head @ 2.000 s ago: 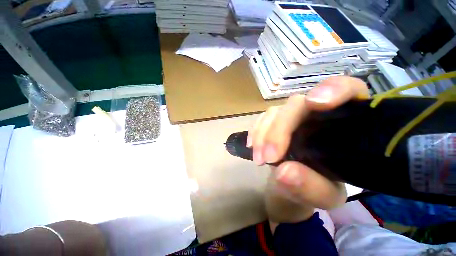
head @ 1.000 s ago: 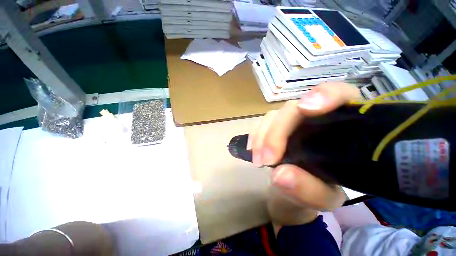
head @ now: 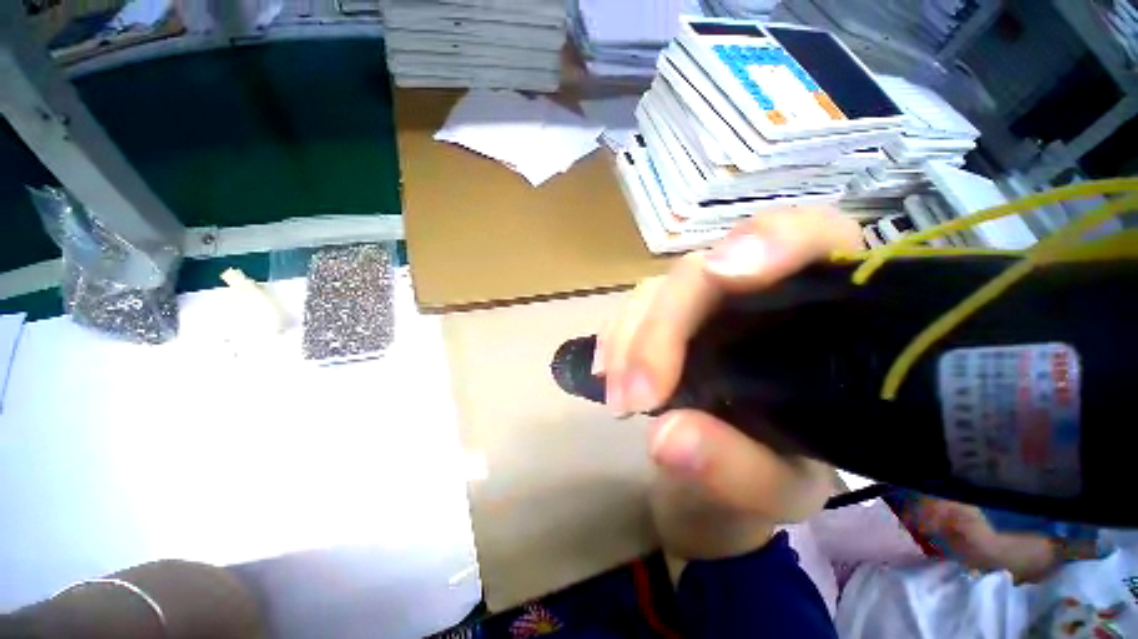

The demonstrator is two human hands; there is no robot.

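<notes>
My right hand point(head: 734, 484) grips the thick black electric screwdriver point(head: 824, 375), which lies level with its narrow nose pointing left, above the tan cardboard mat point(head: 549, 462). No screw shows at the nose. A yellow cord point(head: 955, 327) crosses the tool's rear. At the bottom left only a forearm or wrist with a thin bangle shows; my left hand itself is cut off by the picture's edge. The white cover sheet point(head: 237, 449) is overexposed. A clear screw box point(head: 348, 303) full of small screws stands at its back edge.
A crumpled clear bag of screws point(head: 121, 293) and a pale yellow stick point(head: 253, 297) are left of the box. Stacked white units point(head: 749, 162) rise behind my right hand, beside loose paper point(head: 522, 131). Another person's hand point(head: 986, 539) and white clothing show at the lower right.
The view has shifted slightly. The screwdriver and my right hand sit a little further left in the picture, with the same grip. Another person's hand has appeared at the lower right.
</notes>
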